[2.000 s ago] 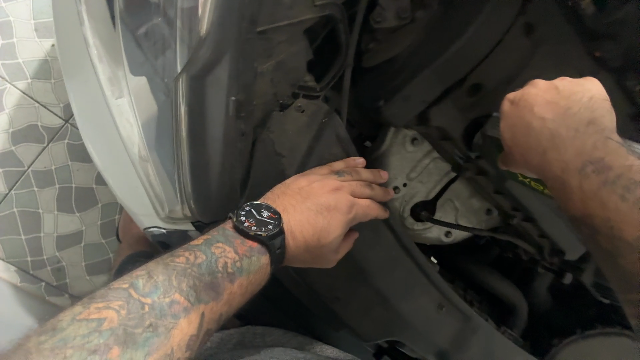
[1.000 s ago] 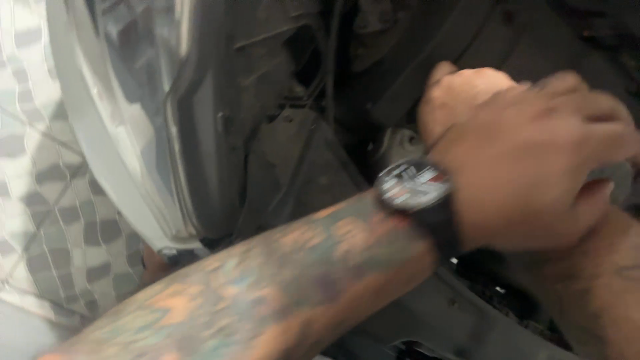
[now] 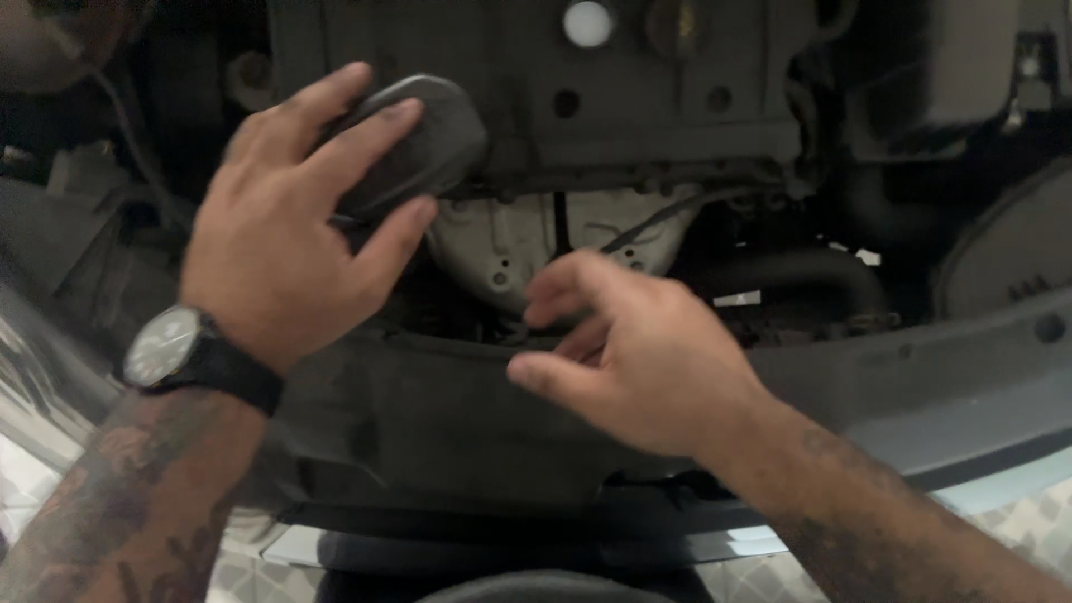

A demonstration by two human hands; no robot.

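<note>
My left hand, with a black-strapped watch at the wrist, holds a dark, rounded object whose kind I cannot tell, over the left part of the engine bay. Right of it and lower, my right hand is blurred, its fingers curled apart with nothing seen between them. Beyond the right fingertips lies a pale metal heat shield, with a dark cable crossing its right side.
A dark engine cover spans the top. Across the lower middle runs the black front panel of the engine bay. A dark curved hose lies at the right, and a headlamp at the left edge.
The view has swung round to face the engine bay squarely. Two seconds ago my left hand rested beside the heat shield; now it holds the dark object. My hands, overlapping one second ago, are apart.
</note>
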